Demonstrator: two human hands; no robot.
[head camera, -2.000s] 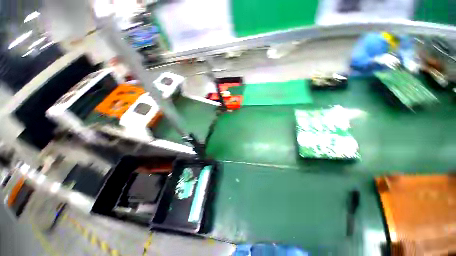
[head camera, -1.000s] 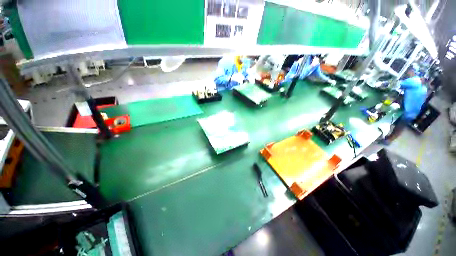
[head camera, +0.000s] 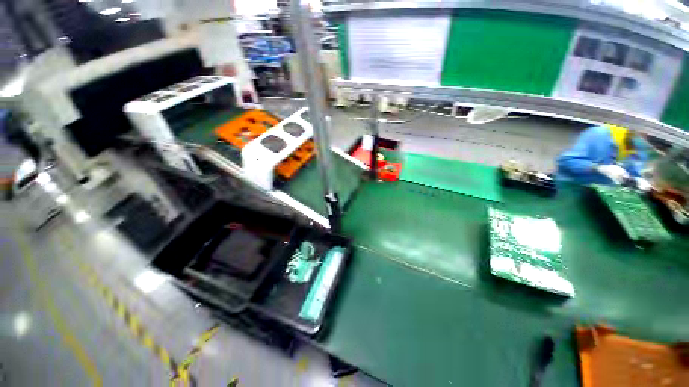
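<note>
Neither of my hands is in the picture. A green and white circuit board (head camera: 529, 249) lies flat on the green bench mat (head camera: 408, 332), right of centre. A black brush (head camera: 542, 361) lies near the lower edge. An orange tray (head camera: 631, 361) with raised corner blocks is cut off at the lower right. A black bin (head camera: 261, 308) stands at the bench's left end. It holds a long teal strip (head camera: 322, 284), a pile of small green pieces (head camera: 302, 262) and a dark plate (head camera: 240, 251).
Orange pallet covers (head camera: 248, 127) lie at the conveyor outlet by the white fan housing (head camera: 278, 148). A metal post (head camera: 317, 113) rises behind the bin. A red bin (head camera: 387, 168) stands behind. A person in blue (head camera: 593, 157) works at another board (head camera: 631, 212).
The view swung right, showing the whole orange tray and more people, then back left to the bin and conveyor outlet. The board and brush stay on the mat.
</note>
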